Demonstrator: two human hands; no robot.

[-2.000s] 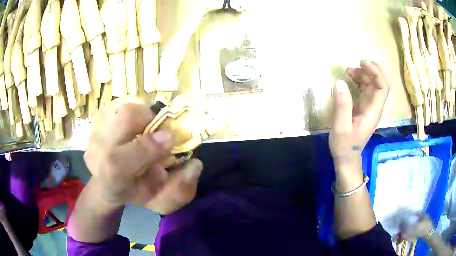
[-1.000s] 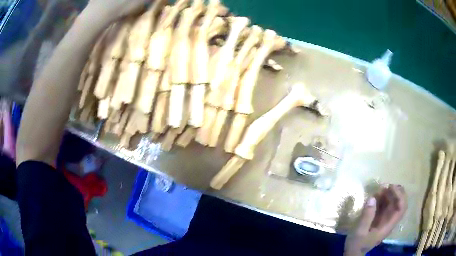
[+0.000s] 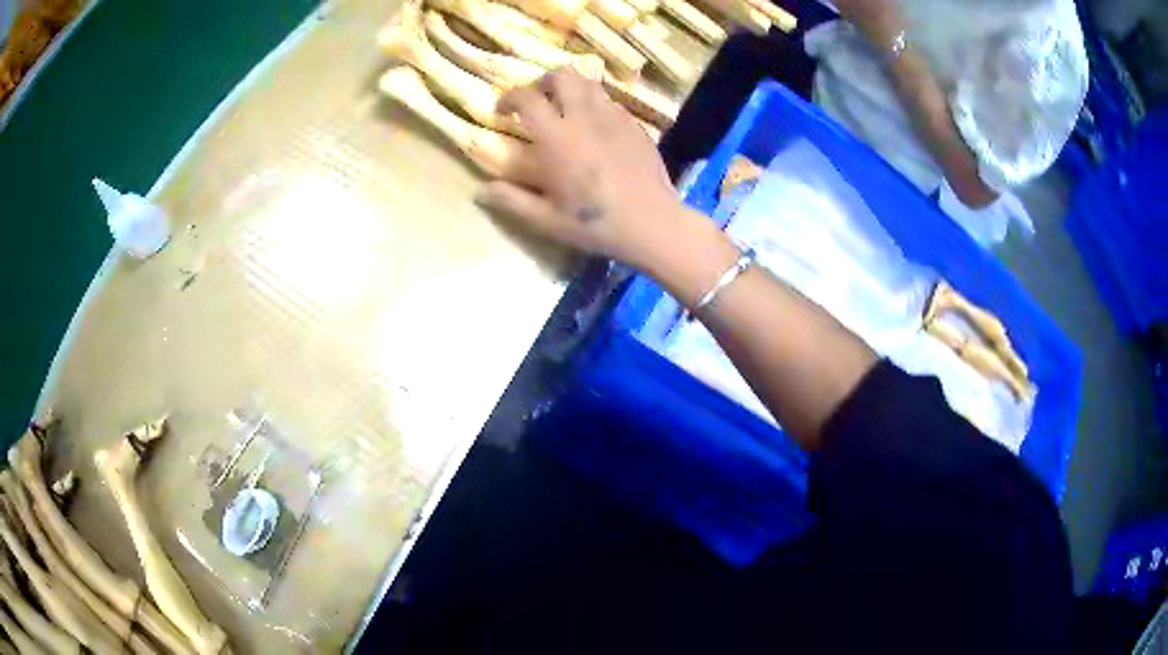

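My right hand (image 3: 583, 173), with a bracelet at the wrist, reaches over the carved wooden pieces (image 3: 442, 109) at the top of the bench. Its fingers rest on or just over the nearest pieces; whether they grip one cannot be told. My left hand is out of the picture. A single carved piece (image 3: 151, 550) lies at the lower left, beside a larger group of pieces (image 3: 64, 576) cut off by the edge. A small white-rimmed glue cup (image 3: 250, 522) stands on a clear sheet right of the single piece, with thin sticks around it.
A white squeeze bottle (image 3: 137, 223) stands near the bench's far edge. A blue crate (image 3: 1053, 422) with a white liner holds carved pieces (image 3: 980, 339) below the bench edge. Another person's forearm (image 3: 932, 115) shows at the upper right, near white plastic.
The view has swung right. My right hand has moved from near the glue cup to the pieces at the bench's right end. My left hand, earlier over the large pile, has left the picture.
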